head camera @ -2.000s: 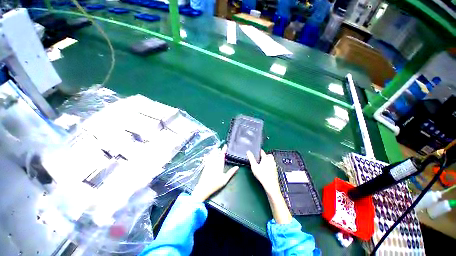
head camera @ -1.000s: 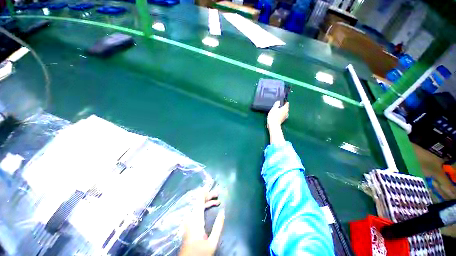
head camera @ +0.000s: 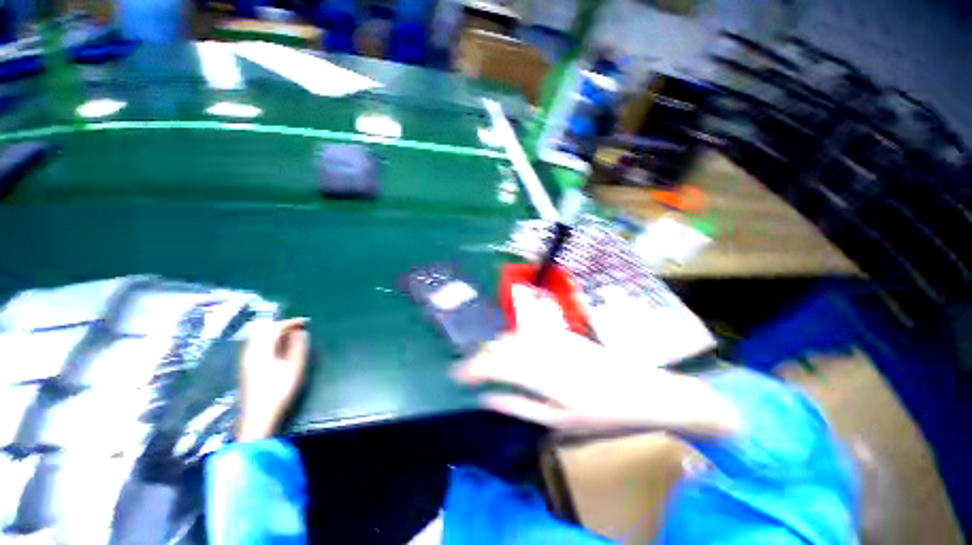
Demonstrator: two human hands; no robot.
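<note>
The picture is blurred. A black housing shell (head camera: 456, 309) lies open on the green bench with a bright metal plate (head camera: 453, 295) inside. My right hand (head camera: 533, 378) is just in front of its near end, beside the red parts tray (head camera: 546, 303); blur hides its fingers and whether it touches the shell. My left hand (head camera: 273, 367) is near the bench's front edge, fingers loosely curled, with nothing visible in it. Another dark shell (head camera: 347, 170) lies farther back on the bench.
Bagged plate stacks (head camera: 96, 362) lie at left. A black screwdriver-like stick (head camera: 554, 251) stands over the red tray. Dotted pad sheets (head camera: 629, 282) lie beside it. An open brown carton (head camera: 624, 484) is below at right. A wooden side table (head camera: 767, 229) stands behind.
The view has turned right. My right hand has let go of the shell at the back and come back to the front right. The carton has come into view.
</note>
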